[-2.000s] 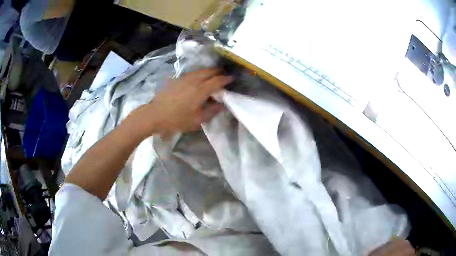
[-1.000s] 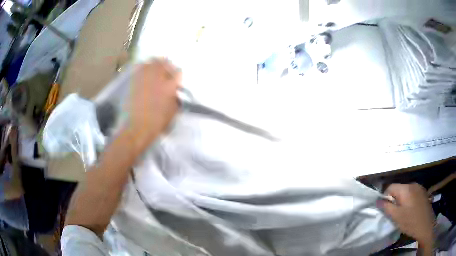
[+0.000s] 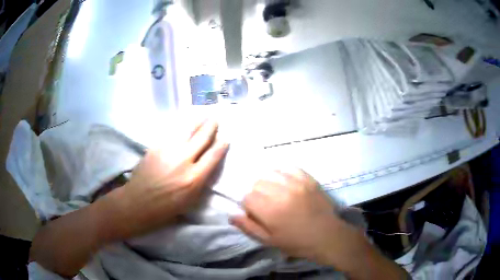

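Note:
The pale grey-white garment [image 3: 203, 240] lies crumpled over the table's front edge, with part of it spread on the tabletop at the left. My left hand [image 3: 170, 169] lies over the garment's edge, fingers pointing toward the needle area. My right hand [image 3: 290, 208] is beside it, fingers curled at the cloth; a dark seam line runs between the hands. Glare washes out the cloth under the fingertips, so the left hand's grip is unclear. The needle plate area [image 3: 234, 89] of the sewing machine is just beyond my hands, with nothing visible over it.
A stack of pale folded pieces [image 3: 389, 87] lies right of the needle area. A metal clip-like object [image 3: 466, 95] and yellowish loops [image 3: 475, 121] are beside it. A printed ruler [image 3: 395, 167] runs along the front edge. More pale cloth [image 3: 452, 246] hangs at lower right.
Both hands have come close together in front of the needle area; earlier they were far apart, holding the garment stretched. The garment has moved from the heap beside the table onto its front edge.

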